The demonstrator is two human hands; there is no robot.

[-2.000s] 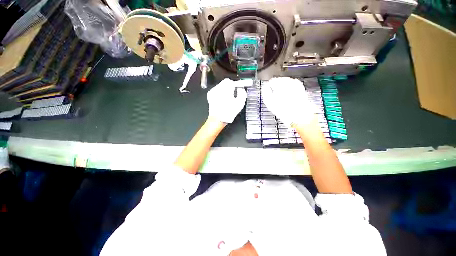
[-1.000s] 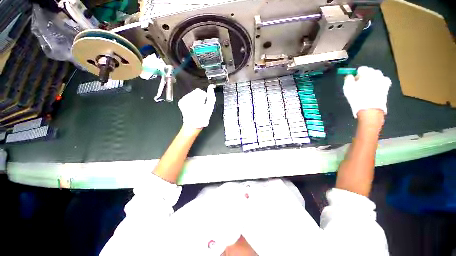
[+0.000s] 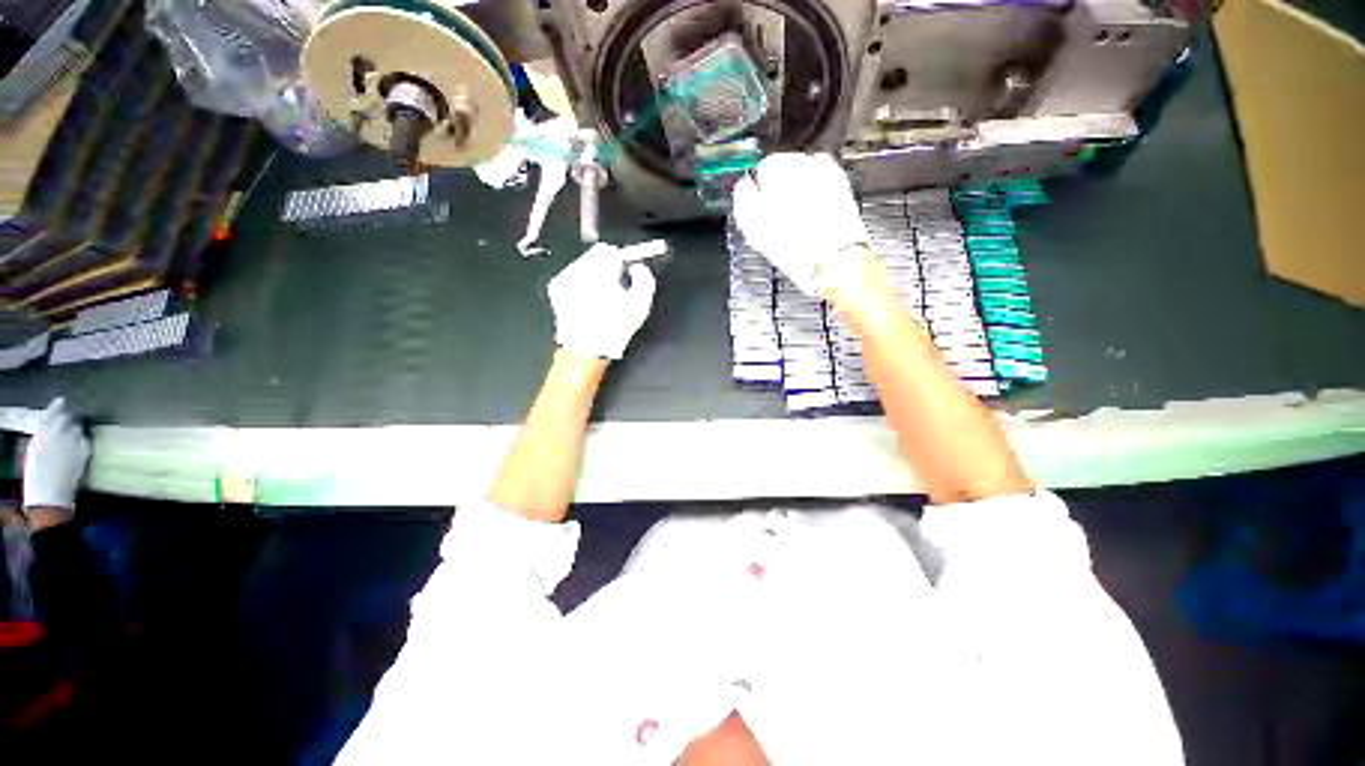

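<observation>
My left hand (image 3: 603,301), white-gloved, pinches a small silver-grey piece (image 3: 644,252) above the mat, left of the columns. My right hand (image 3: 798,219), also gloved, is at the work holder just below the wrapping ring (image 3: 808,93); its fingertips and anything in them are hidden. Teal tape shows at the ring's centre. Columns of unwrapped grey pieces (image 3: 759,332) lie under and beside my right forearm. A column of teal taped pieces (image 3: 1006,299) lies at their right side.
The tape reel (image 3: 449,75) stands left of the taping machine (image 3: 1033,93). A short row of grey pieces (image 3: 352,199) lies below it. Dark layered trays (image 3: 127,210) are far left, a cardboard sheet (image 3: 1299,150) far right. Another person's gloved hand (image 3: 56,457) shows at the left edge.
My right hand has come back from the right, where it held a teal piece, to the machine. My left hand now holds a grey piece. The ring's centre has turned. Another person's hand has appeared.
</observation>
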